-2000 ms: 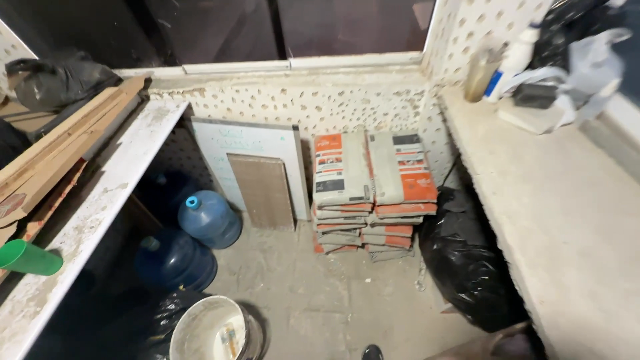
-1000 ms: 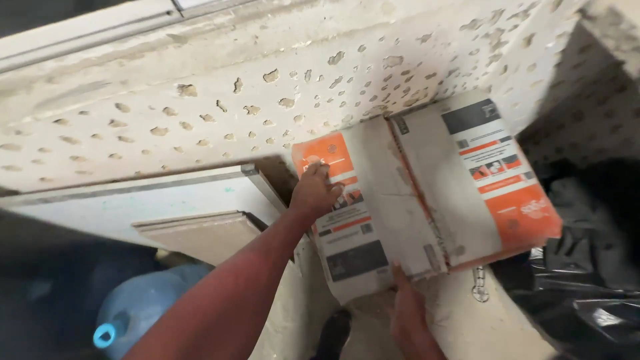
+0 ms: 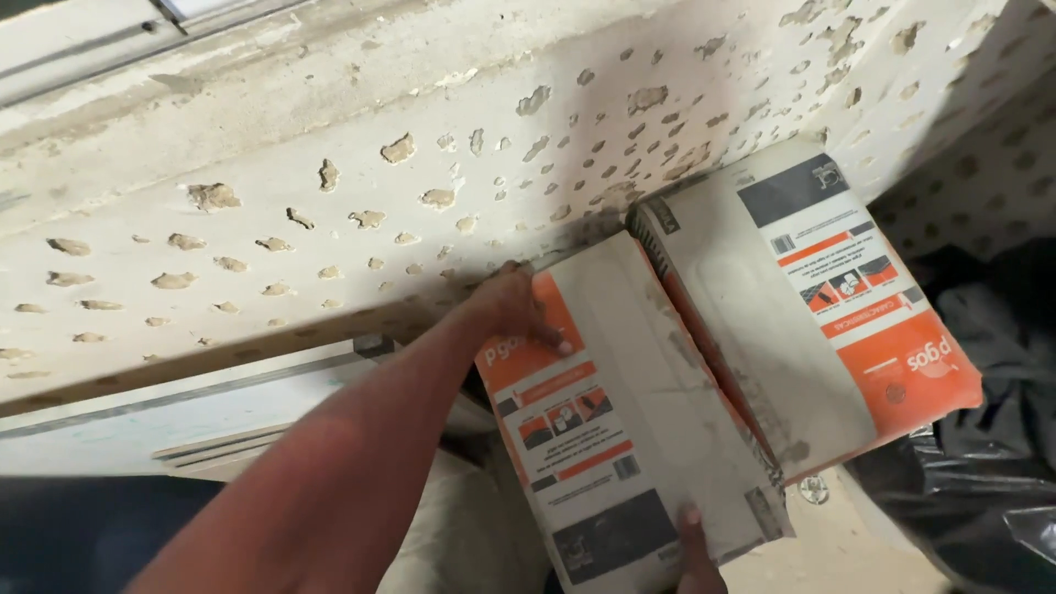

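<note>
A paper bag of building powder, printed orange, white and dark grey (image 3: pixel 627 388), lies in front of me, tilted. My left hand (image 3: pixel 516 309) grips its far left corner, thumb on top and fingers around the edge. My right hand (image 3: pixel 697 549) is at the near end, with a thumb on top and the other fingers hidden beneath. Against its right side lies a second bag of the same kind (image 3: pixel 792 313), which neither hand touches. What lies under both bags is mostly hidden.
Behind the bags rises a wall with many chipped holes (image 3: pixel 437 198). White boards (image 3: pixel 272 388) lean on it at the left. Black plastic bags (image 3: pixel 957 495) stand close at the right. A round drain cover (image 3: pixel 813 488) shows on the floor.
The left bag has shifted and turned a little away from the right one, toward me, with both hands on it. Two seconds ago the bags lay in two stacks, and no hands were on them.
</note>
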